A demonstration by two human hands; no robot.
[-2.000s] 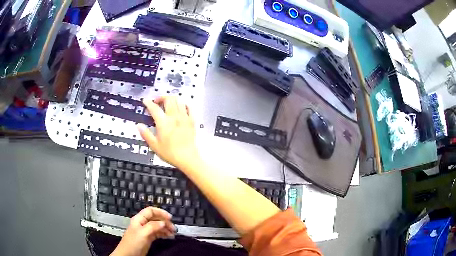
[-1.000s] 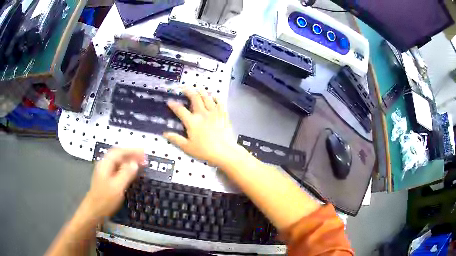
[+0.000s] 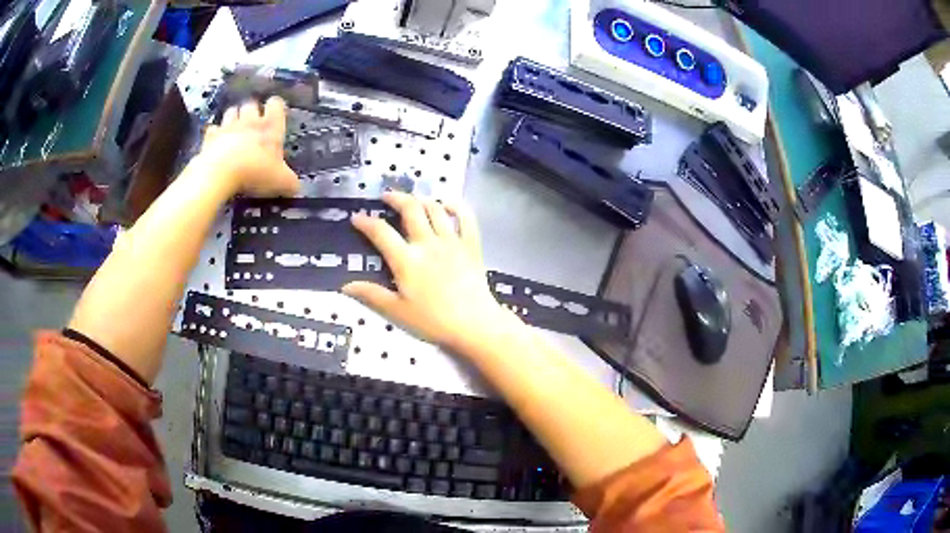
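Observation:
Two thin black I/O panel plates point(image 3: 302, 242) lie edge to edge on the perforated table point(image 3: 401, 359). My right hand point(image 3: 427, 265) is over their right ends, with fingers and thumb at their far and near edges. My left hand point(image 3: 250, 151) is at the locating fixture point(image 3: 375, 110), its fingers over the left part of another plate point(image 3: 328, 149); its grip is hidden. One more plate point(image 3: 266, 328) lies at the front above the keyboard. Another plate point(image 3: 563, 307) lies right of my right hand, partly on the mouse pad.
The keyboard point(image 3: 354, 427) is at the front edge. Stacked plates point(image 3: 573, 167) stand beyond the mouse pad point(image 3: 651, 359) and mouse point(image 3: 703, 309). A white box with blue panel point(image 3: 667, 57) is at the back right. Green-topped benches point(image 3: 870, 338) flank the table.
My left hand has moved from near the keyboard to the fixture. The two middle plates came together under my right hand. The pink glow seen earlier does not show now.

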